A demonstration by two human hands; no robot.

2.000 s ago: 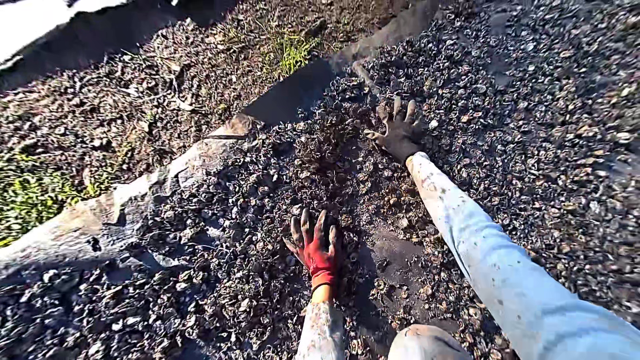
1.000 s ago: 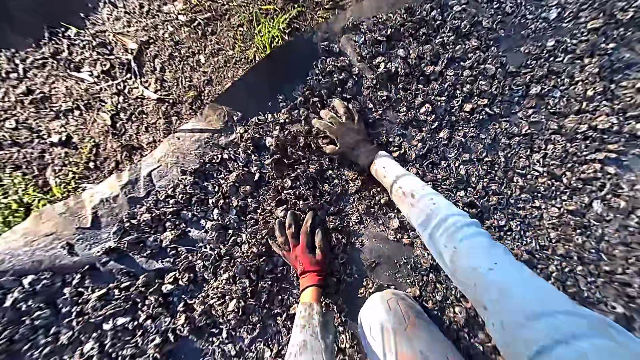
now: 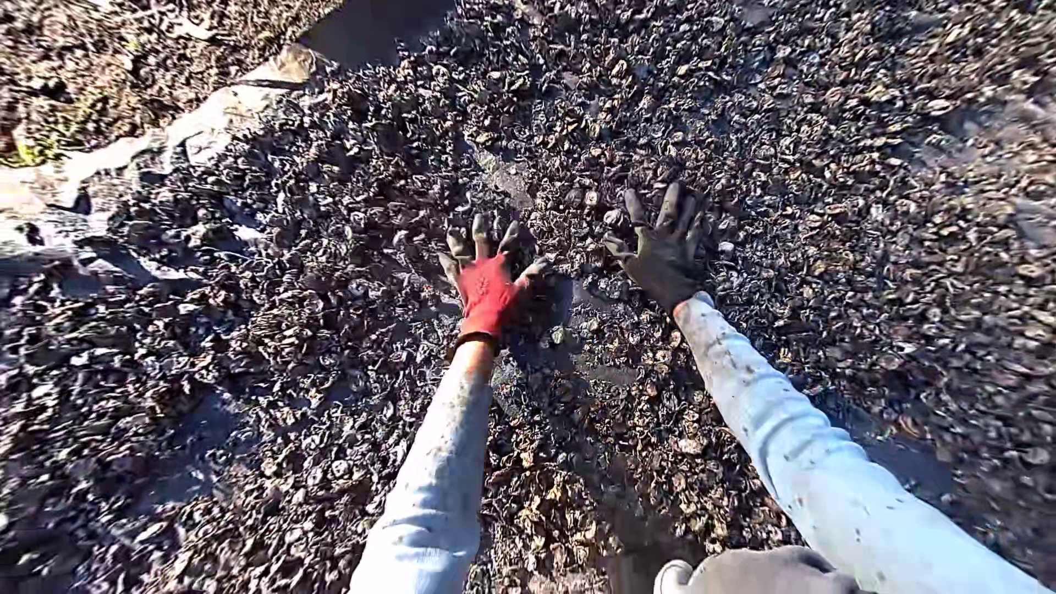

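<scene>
Small dark, shrivelled dried pieces [image 3: 313,330], whose exact kind I cannot tell, lie spread over a dark sheet [image 3: 206,429] that shows through in patches. My left hand [image 3: 488,285], in a red glove with dark, dirty fingertips, rests palm down on them near the middle, fingers apart. To its right, my right hand [image 3: 664,247], in a dark brownish glove, also lies spread on the pieces. Neither hand grips anything that I can see; what is under the palms is hidden. Both sleeves are pale and speckled with dirt.
The sheet's pale folded edge [image 3: 206,120] runs along the upper left, with littered ground and a little grass [image 3: 37,153] beyond it. A dark part of the sheet [image 3: 371,33] shows at the top. A knee in dirty cloth [image 3: 759,573] is at the bottom.
The view has shifted to the right. My right hand, earlier near the sheet's dark edge and farther forward than the left, is now about level with the left, over another part of the pieces.
</scene>
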